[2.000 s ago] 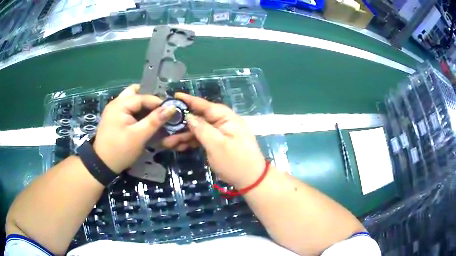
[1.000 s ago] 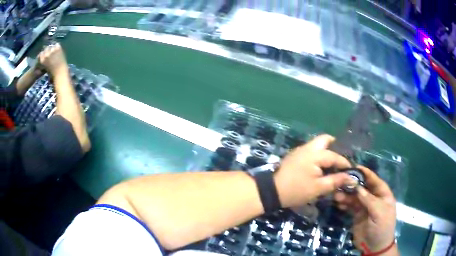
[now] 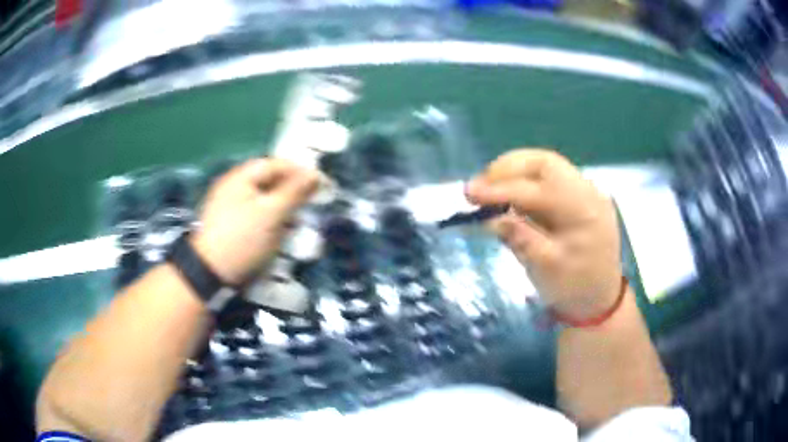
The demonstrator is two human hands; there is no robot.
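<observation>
The picture is blurred. My left hand (image 3: 251, 216) grips the pale scalloped carrier fixture (image 3: 302, 125) near its middle, above the blister tray. The fixture is tilted, with its far end up over the green surface. Whether a round part is under my left fingers cannot be told. My right hand (image 3: 557, 229) is to the right, apart from the fixture, and pinches a thin dark tool (image 3: 473, 216), perhaps tweezers, pointing left. The clear blister tray (image 3: 458, 345) under my hands holds many dark parts in rows.
A white paper sheet (image 3: 658, 246) lies right of my right hand. Stacked clear blister trays (image 3: 734, 181) stand at the right edge. A large white sheet (image 3: 155, 34) lies across the line at far left. A blue bin (image 3: 510, 3) shows at the top edge.
The view swung left and back. My right hand has left the round part between both hands and moved right, now with the thin dark tool. My left hand stays at the fixture.
</observation>
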